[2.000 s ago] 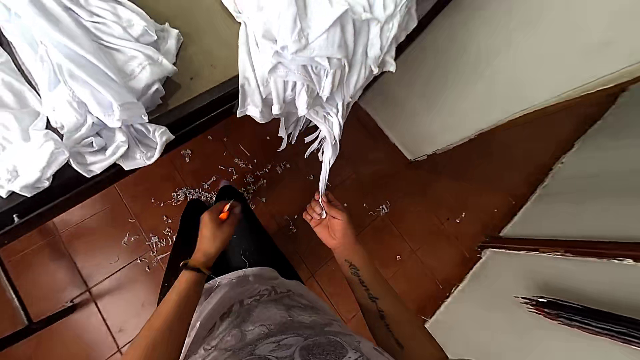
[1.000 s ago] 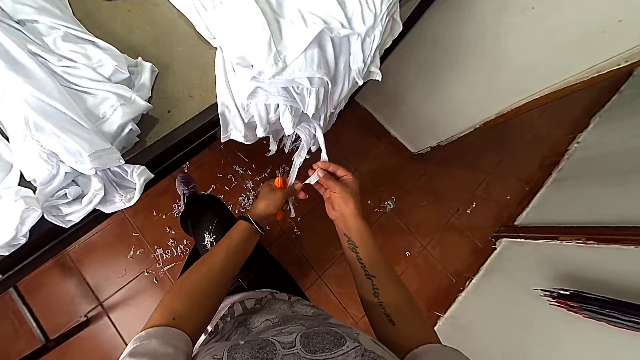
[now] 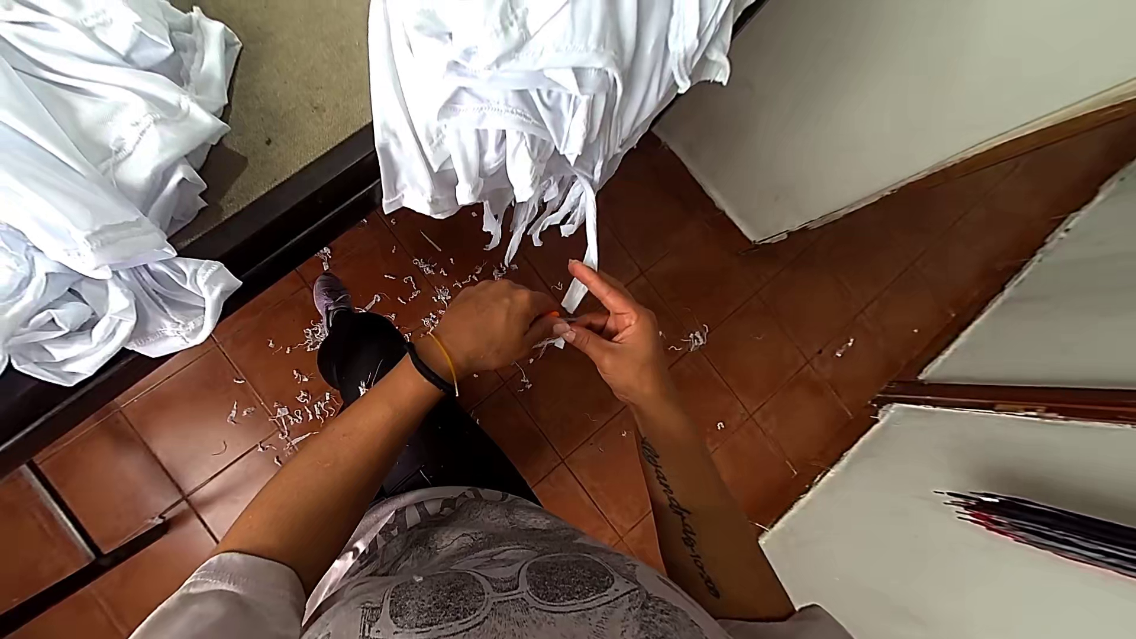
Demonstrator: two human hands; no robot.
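A pile of white fabric garments (image 3: pixel 532 98) hangs over the edge at the top, with narrow straps dangling from it. One long white strap (image 3: pixel 590 222) runs down to my hands. My right hand (image 3: pixel 626 342) pinches its lower end between thumb and fingers, the index finger extended along the strap. My left hand (image 3: pixel 493 324), back upward, is closed around a small orange tool (image 3: pixel 552 314) and meets the right fingertips at the strap end. Most of the tool is hidden by the fingers, so its kind and whether it touches the fabric cannot be told.
More white garments (image 3: pixel 98 195) lie at the left on a beige surface (image 3: pixel 293 80) with a dark raised edge (image 3: pixel 293 209). White thread scraps (image 3: pixel 297 413) are scattered over the tiled floor (image 3: pixel 612 470). My shoe (image 3: pixel 331 295) is near the edge. Pale panels stand at the right.
Two seconds ago my left hand was apart from the right, lower and to the left, with the orange tool; since then it has come over to the right hand at the strap end.
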